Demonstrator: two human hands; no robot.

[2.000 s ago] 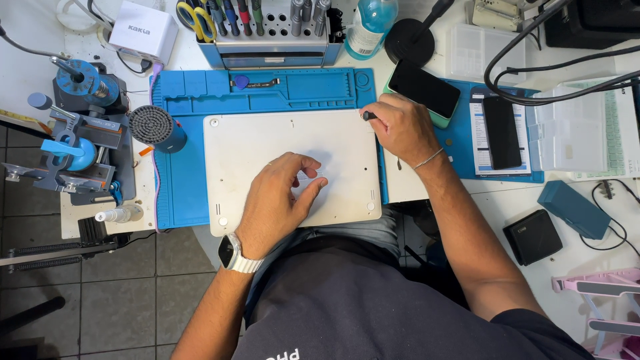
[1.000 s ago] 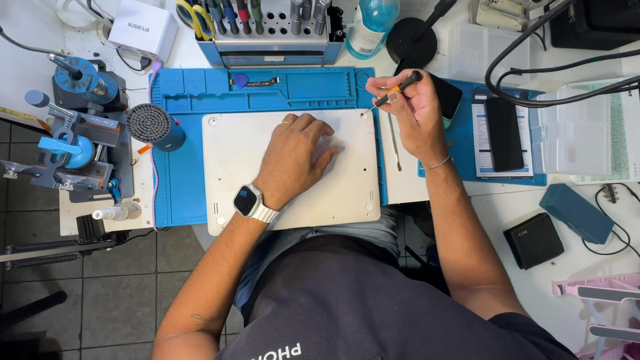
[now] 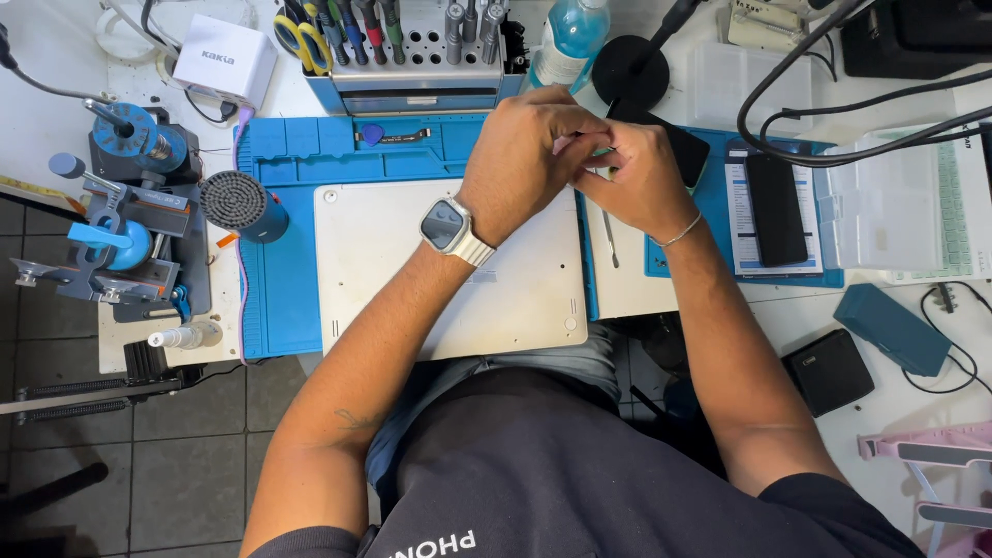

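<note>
The bottom cover of a white laptop (image 3: 449,302) faces up on a blue silicone repair mat (image 3: 279,294). My left hand (image 3: 527,147), with a watch on its wrist, is over the laptop's upper right corner. My right hand (image 3: 639,167) meets it there, fingertips together. A small dark part shows between my right fingers, probably the screwdriver, but most of it is hidden. A thin metal tool (image 3: 610,240) lies just right of the laptop. A blue pick (image 3: 373,134) and a small flex cable (image 3: 407,137) rest in the mat's top tray.
A tool holder (image 3: 422,77) with screwdrivers stands behind the mat, beside a blue liquid bottle (image 3: 570,39). Clamping fixtures (image 3: 124,232) and a round brush-like holder (image 3: 244,205) are at left. Phones (image 3: 775,209), clear plastic boxes (image 3: 880,209) and black cables (image 3: 752,116) are at right.
My left hand has moved from the laptop's middle up to my right hand. The orange and black screwdriver seen in my right hand one second ago is now mostly hidden.
</note>
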